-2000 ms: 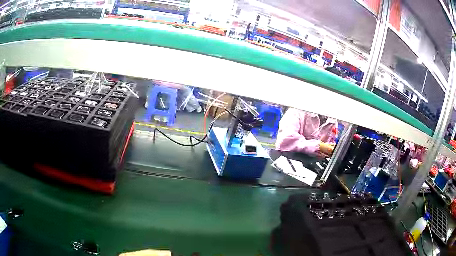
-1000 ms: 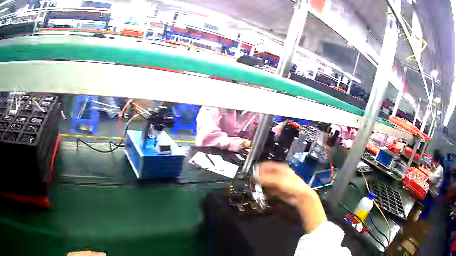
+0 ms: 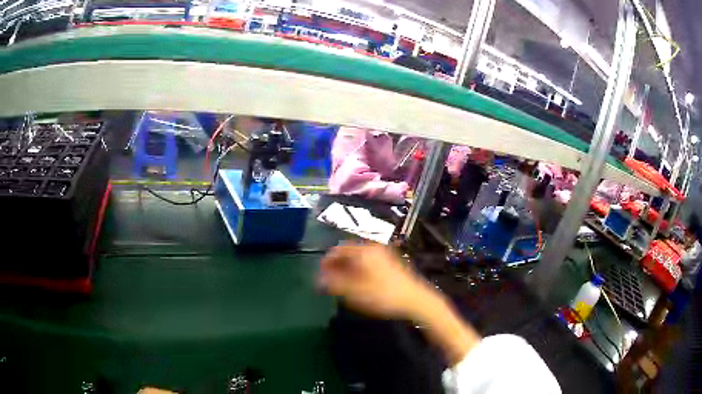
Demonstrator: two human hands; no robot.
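Note:
My right hand (image 3: 369,278), bare and blurred, is over the left side of the black tray slab (image 3: 377,346). Its fingers are bunched and point left; whether anything is between them cannot be told. Several silver and black units (image 3: 471,263) sit at the slab's far edge, to the right of my hand. My left hand (image 3: 158,390) shows only as a sliver at the bottom edge, so its fingers are hidden. A silver and black clip piece (image 3: 242,381) lies on the green mat (image 3: 215,308) near the bottom edge.
A tall filled tray stack (image 3: 46,223) stands at left. A blue box fixture (image 3: 265,214) with a post and cable is across the bench. White papers (image 3: 356,222) lie beside it. A pink-sleeved person (image 3: 362,163) sits beyond. A metal post (image 3: 589,161) and yellow-and-white bottle (image 3: 587,296) are at right.
My right hand came into view from the right, was at the units on the slab's far edge, and has moved left and nearer. The view has turned to the right overall.

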